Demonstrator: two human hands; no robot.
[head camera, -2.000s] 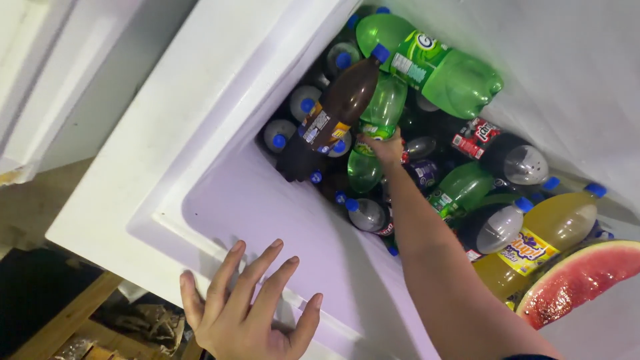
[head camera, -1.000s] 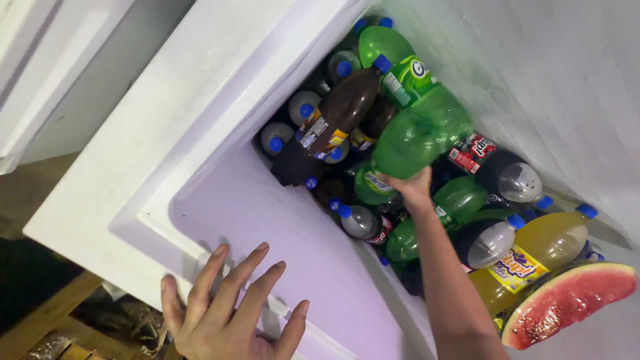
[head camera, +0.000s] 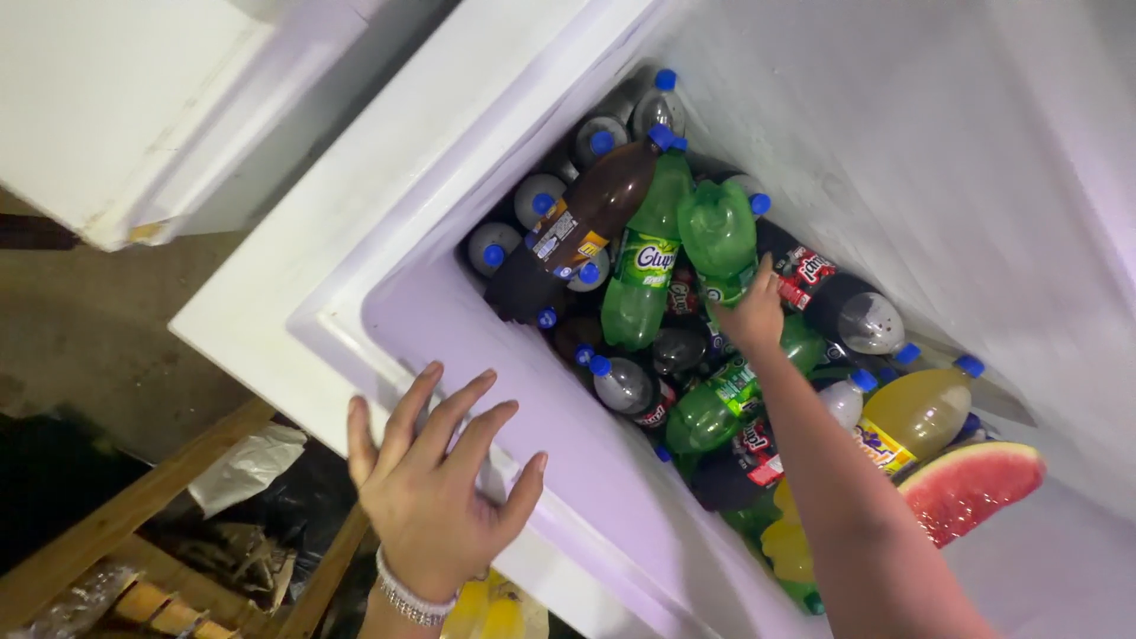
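Inside a white chest freezer (head camera: 355, 222), my right hand (head camera: 753, 311) grips a green plastic soda bottle (head camera: 717, 232) near its label. Left of it lies another green bottle (head camera: 650, 257) with a green and white label. A dark brown soda bottle (head camera: 586, 222) with a blue cap slants across upright bottles beside that one. Dark cola bottles (head camera: 834, 288) with red labels lie right of my right hand. Over the freezer's near rim, my left hand (head camera: 444, 479) has its fingers spread and holds nothing; a beaded bracelet circles its wrist. Whether it touches the rim, I cannot tell.
A cut watermelon piece (head camera: 976, 488) rests at the right beside a yellow soda bottle (head camera: 919, 408). Another white appliance (head camera: 115, 98) stands at upper left. Wooden slats (head camera: 133, 497), crumpled white paper (head camera: 244, 469) and yellow bottles (head camera: 486, 608) are below the freezer's outer edge.
My right hand has moved a green bottle away from the brown bottle; another green bottle now shows between them. My left hand has stayed by the rim with its fingers spread.
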